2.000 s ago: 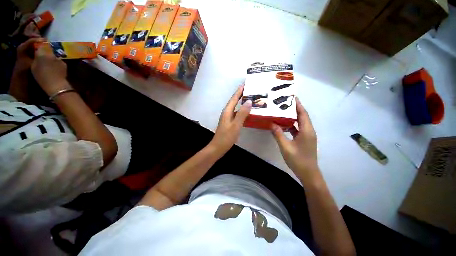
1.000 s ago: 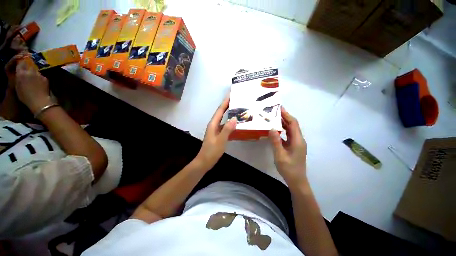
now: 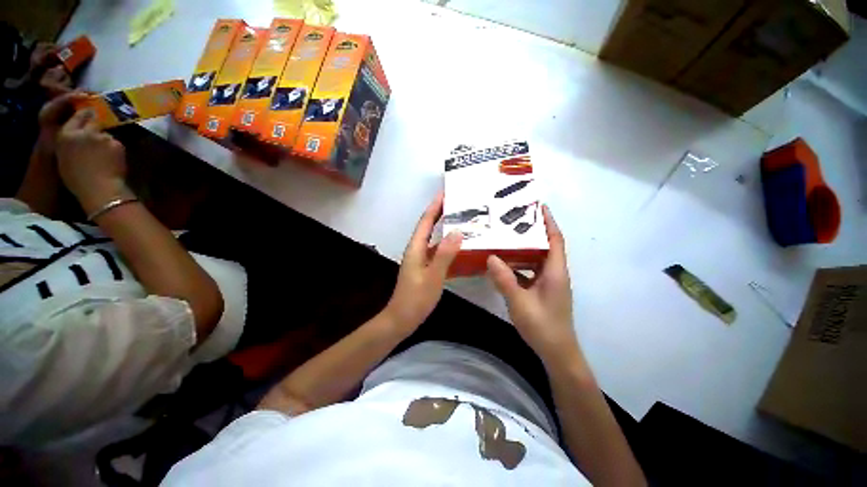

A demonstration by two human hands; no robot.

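A retail box (image 3: 494,202) lies in front of me at the table's near edge, its white face with product pictures turned up and its orange-red end toward me. My left hand (image 3: 424,266) holds its left side, with the thumb on the near left corner. My right hand (image 3: 535,295) holds its right side, with the thumb at the near end. The undersides of the box and some fingertips are hidden. No sticker can be made out.
Several orange retail boxes (image 3: 328,109) stand in a row at left. A seated person's hands (image 3: 87,157) hold another box. Brown cartons (image 3: 727,48) stand at back right. A tape dispenser (image 3: 800,193), utility knife (image 3: 701,293) and printed carton (image 3: 825,352) are at right. Yellow slips (image 3: 152,19) lie behind.
The view has shifted slightly. My right thumb has moved left along the near end of the box. Both hands still hold it.
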